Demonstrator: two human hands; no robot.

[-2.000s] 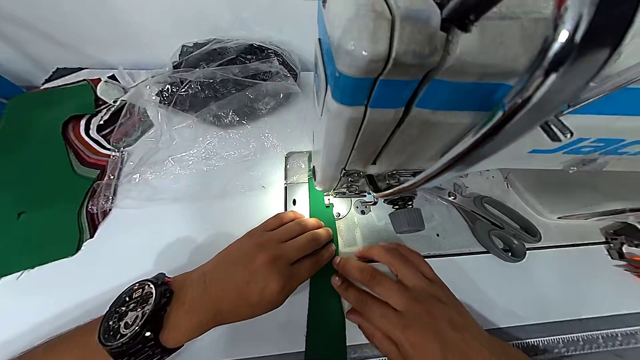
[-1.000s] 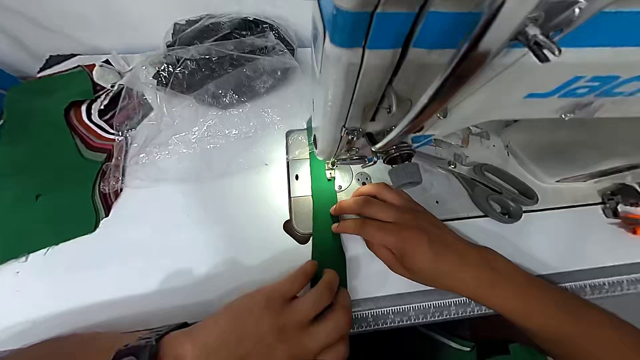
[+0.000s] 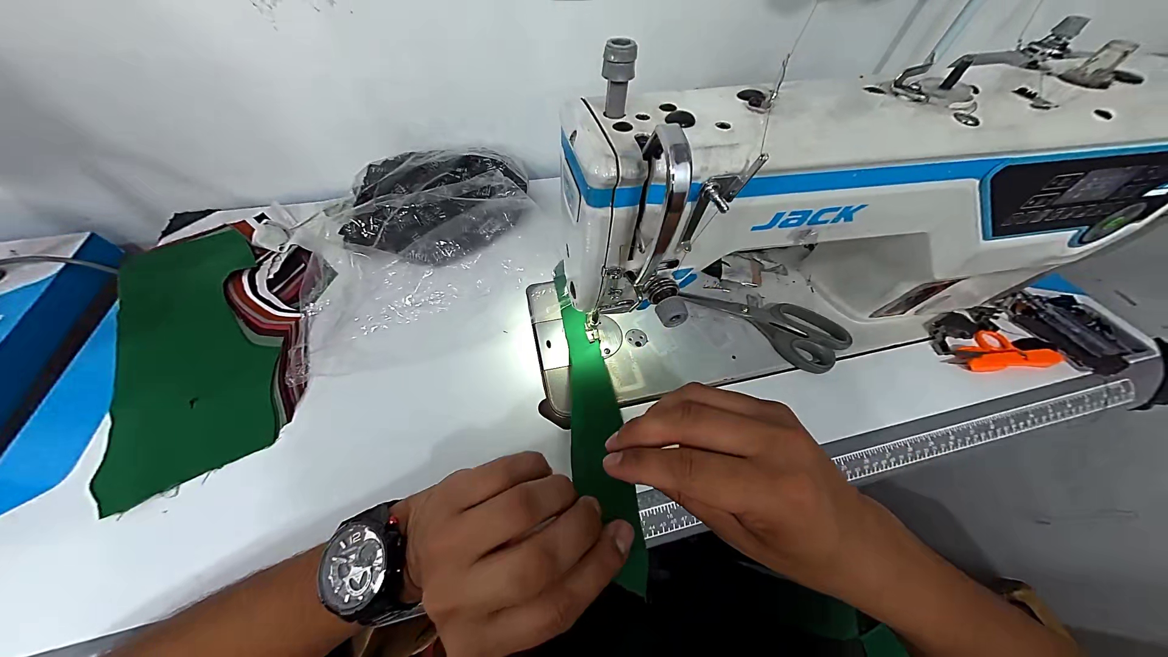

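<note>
A narrow green fabric strip (image 3: 595, 411) runs from under the presser foot (image 3: 593, 328) of a white and blue Jack sewing machine (image 3: 821, 201) down over the table's front edge. Near the strip's lower part, my left hand (image 3: 520, 547), with a black watch (image 3: 358, 568) on the wrist, grips its left side between curled fingers and thumb. My right hand (image 3: 730, 456) pinches the strip's right edge a little higher up, thumb and fingertips together. The machine's lamp lights the needle plate (image 3: 613, 339).
Grey-handled scissors (image 3: 803, 333) lie on the machine bed. Orange thread snips (image 3: 1013, 354) and a tray (image 3: 1131, 338) of small parts sit at the right. Left are stacked cut fabric pieces (image 3: 182, 365) with green on top, and a clear plastic bag (image 3: 429, 219) holding dark material. A ruler (image 3: 985, 433) lines the front edge.
The view has pulled back and shows more of the machine. My right hand has moved away from the presser foot, down along the strip. My left hand remains low on the strip.
</note>
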